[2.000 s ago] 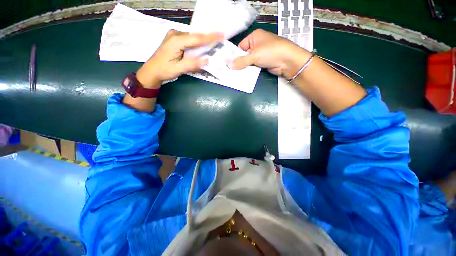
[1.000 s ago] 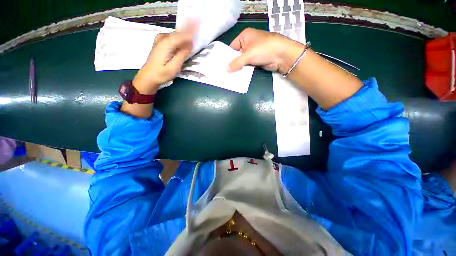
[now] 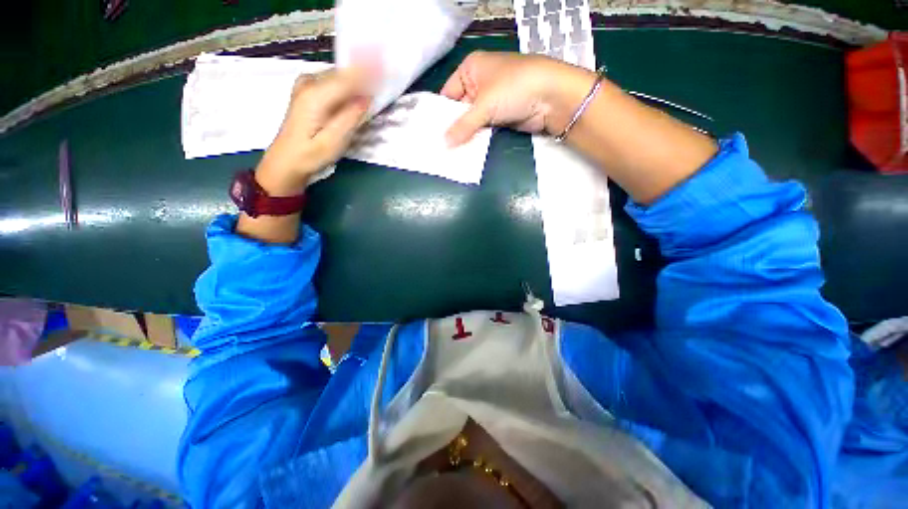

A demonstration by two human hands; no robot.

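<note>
My left hand (image 3: 324, 124) grips a white sheet (image 3: 393, 40) that is lifted and blurred, its far end beyond the pale edge. My right hand (image 3: 503, 94) pinches the right end of the sticker sheets (image 3: 418, 144), which show blurred grey shapes. More sheets of the stack (image 3: 234, 104) lie fanned at the left, partly behind my left hand. A long white sticker strip (image 3: 577, 229) passes under my right wrist, with grey shapes at its far end. Thin tweezers (image 3: 672, 111) show beside my right wrist.
A red plastic bin (image 3: 878, 104) stands at the right on the dark green bench (image 3: 428, 258). A thin dark object (image 3: 66, 184) lies at the far left. A worn pale edge strip (image 3: 239, 38) runs along the back. A small white scrap (image 3: 638, 254) lies right of the strip.
The lifted sheet has separated further from the sheets in my right hand, as my left hand shifted left. The view has also shifted and turned slightly.
</note>
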